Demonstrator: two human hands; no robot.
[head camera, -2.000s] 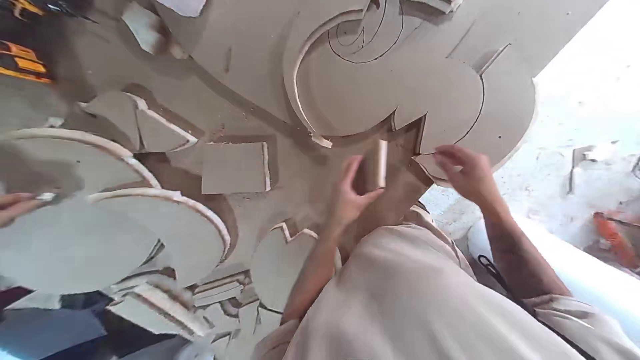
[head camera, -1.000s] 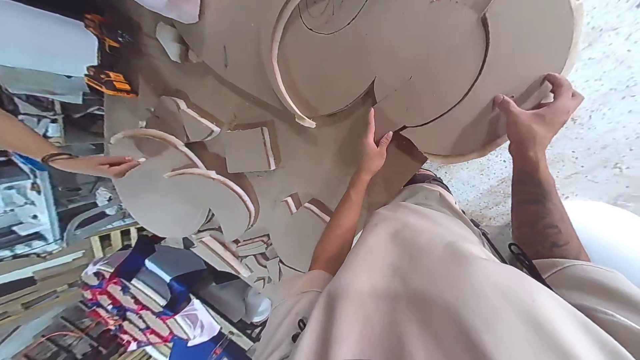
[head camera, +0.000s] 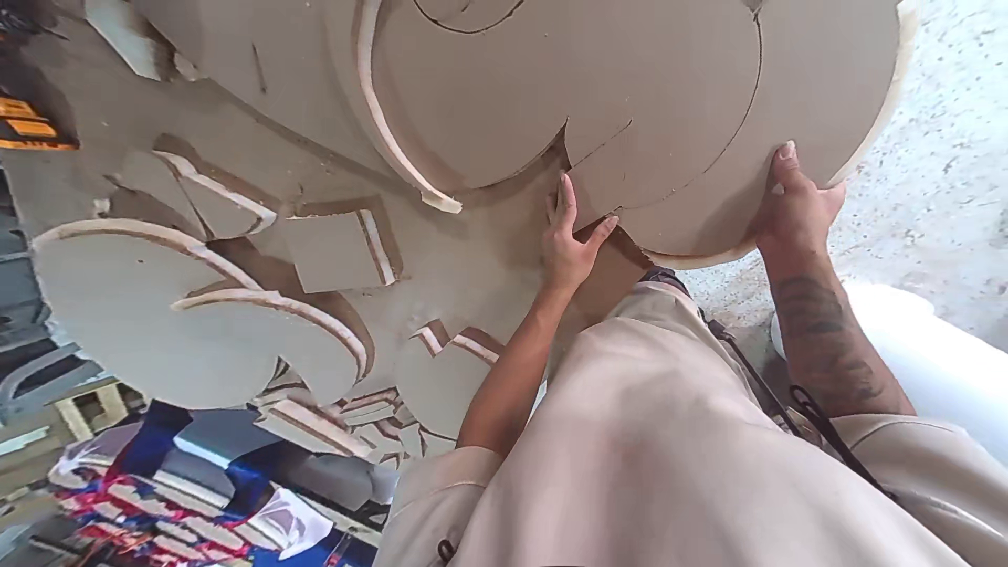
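My left hand (head camera: 573,236) is at the notched lower edge of a large grey-faced sheet panel (head camera: 669,94), one fingertip against the notch and the thumb at its corner. My right hand (head camera: 802,193) grips the panel's rounded outer edge, thumb on top and the fingers hidden beneath. A small angular piece fills part of the notch between my hands, with thin seam lines around it. A curved strip with a pale edge (head camera: 378,118) rises to the left of the rounded panel parts.
Cut pieces lie left: a square block (head camera: 335,250), a wedge-shaped piece (head camera: 224,201), a rounded panel (head camera: 118,315) and a notched one (head camera: 441,386). A yellow and black power tool (head camera: 31,126) is at far left. A white rounded object (head camera: 929,354) stands right.
The small block that was in my left hand now lies against the panel at the notch. My right hand has moved outward to the panel's rim. The other person's hand at left is out of view.
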